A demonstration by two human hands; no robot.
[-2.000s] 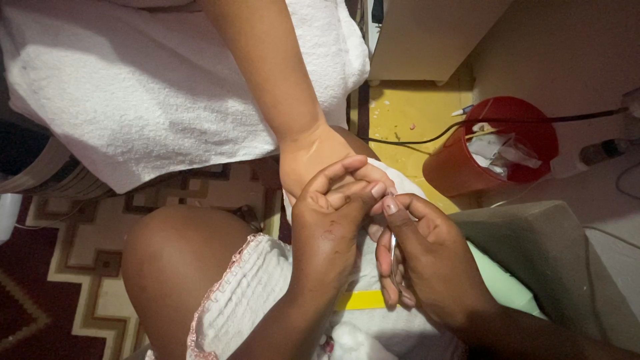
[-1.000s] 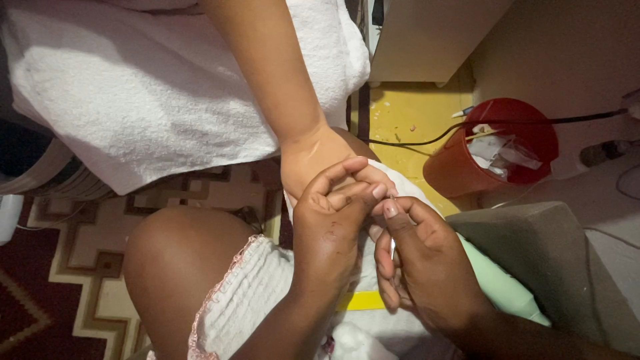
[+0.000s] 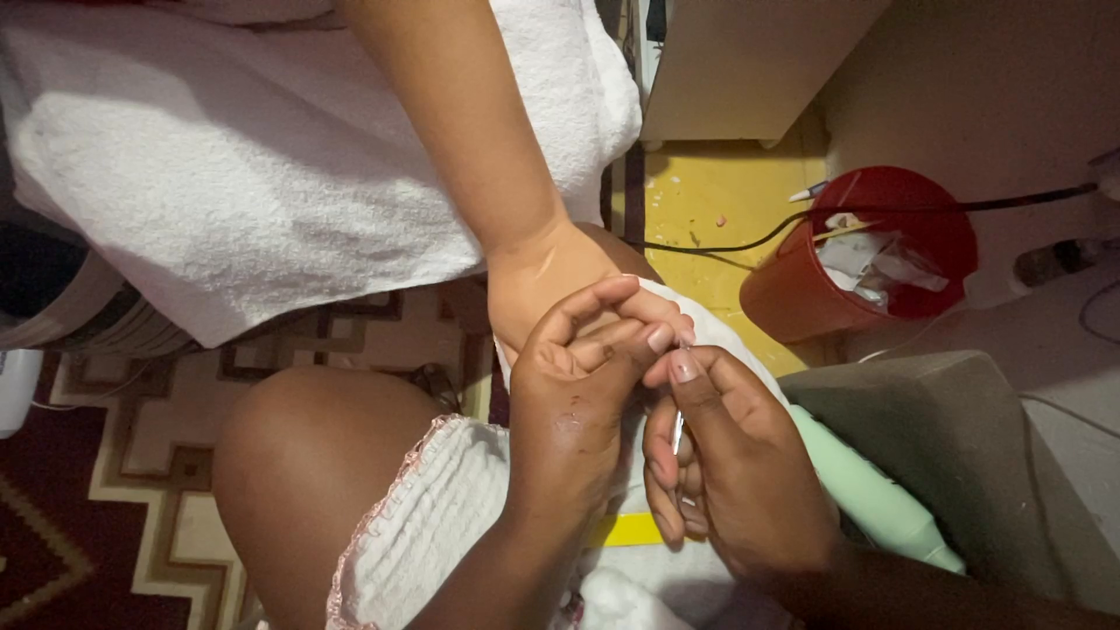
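Another person's forearm and hand point(image 3: 534, 280) reach down from the top, palm turned up, over the lap. My left hand point(image 3: 582, 367) is closed around that person's fingers, its thumb and fingertips pinching near one fingertip. My right hand point(image 3: 735, 437) grips a thin metal tool point(image 3: 678, 431) between thumb and forefinger, its upper end at the held fingertip; what kind of tool cannot be told, as my fingers cover most of it. Below the hands, a yellow strip point(image 3: 626, 530) lies on the white cloth point(image 3: 612, 595) over the lap.
A red bin point(image 3: 792, 289) with crumpled waste stands at the right, a black cable point(image 3: 752, 248) crossing it. A pale green bottle point(image 3: 875, 490) leans by a grey block-shaped object point(image 3: 927, 437). A white towel point(image 3: 262, 192) drapes at upper left, over a patterned rug point(image 3: 175, 525).
The fingers of my right hand have shifted slightly around the thin tool. My left hand keeps its hold on the other person's fingers.
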